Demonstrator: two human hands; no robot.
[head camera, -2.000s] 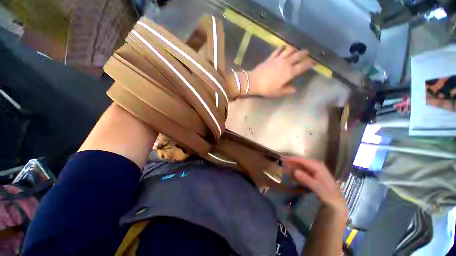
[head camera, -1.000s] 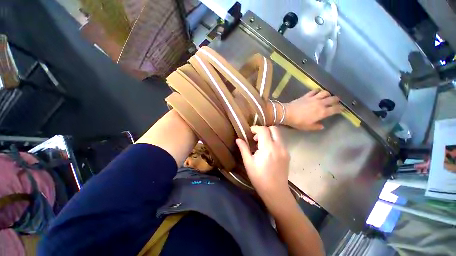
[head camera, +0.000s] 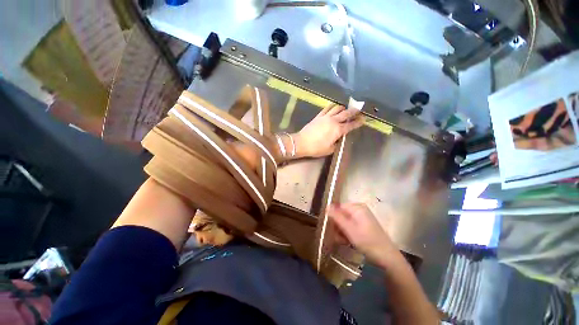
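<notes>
A thick looped bundle of tan-brown straps (head camera: 212, 162) with white lines hangs over my left forearm. A single strap (head camera: 332, 184) runs up the steel bed (head camera: 406, 184) to the guide bar (head camera: 305, 80). Its small white end tab (head camera: 356, 105) shows at the bar, beside my left fingertips. My left hand (head camera: 327, 131) lies over the strap's far end, fingers pressing it down. My right hand (head camera: 359, 232), slightly blurred, is beside the strap's near part, fingers bent; whether it touches the strap is unclear.
Yellow tape marks (head camera: 298, 95) lie on the bed. Black knobs (head camera: 278, 39) stand behind the bar. Brown and yellowish sheets (head camera: 127, 95) are at left. A printed photo sheet (head camera: 539, 127) and hanging grey strips (head camera: 463, 279) are at right. More strap lies across my lap.
My right hand has left the bundle and moved down beside a single strap. That strap now lies across the bed, with its end under my left hand at the bar.
</notes>
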